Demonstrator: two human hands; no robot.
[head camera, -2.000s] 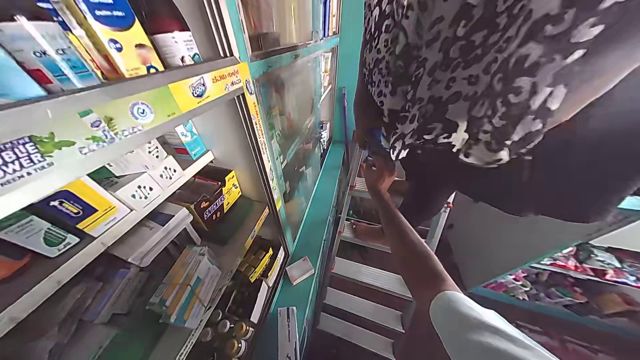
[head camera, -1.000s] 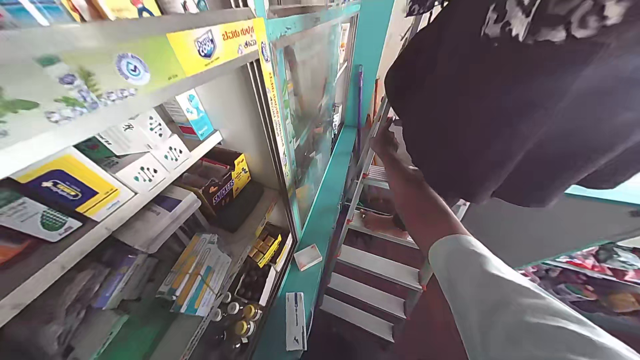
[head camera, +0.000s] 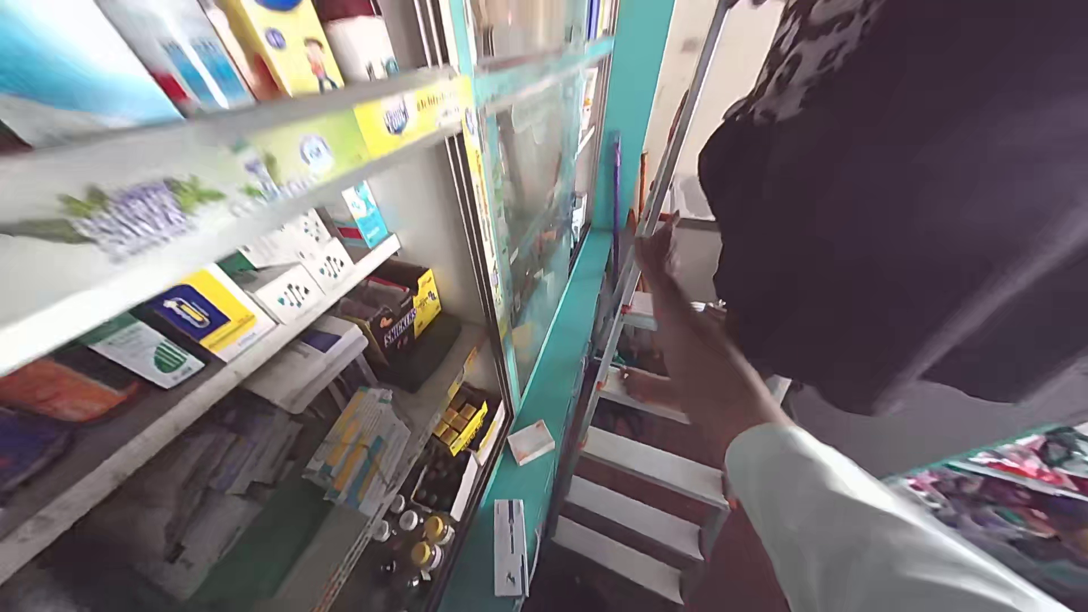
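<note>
A metal ladder (head camera: 650, 467) with broad pale steps stands beside the teal cabinet ledge. My right hand (head camera: 656, 245), at the end of a pale sleeve, is at the ladder's near side rail, with fingers on either side of it. A person (head camera: 884, 187) in a patterned top and dark lower clothing is on the ladder, right of my hand. One bare foot (head camera: 646, 387) of that person rests on a step below my forearm; the other is partly hidden. My left hand is out of view.
Left are shelves (head camera: 255, 361) of boxed goods, a snack-bar carton (head camera: 404, 319) and several small bottles (head camera: 425, 544). A glass door (head camera: 535, 212) stands above the teal ledge (head camera: 548, 374), which holds a small box (head camera: 531, 442) and a long box (head camera: 510, 548). Packets (head camera: 1020, 510) fill the right shelf.
The person's patterned top has moved up and mostly out of view, and dark clothing fills more of the upper right. My right hand stays by the ladder's rail.
</note>
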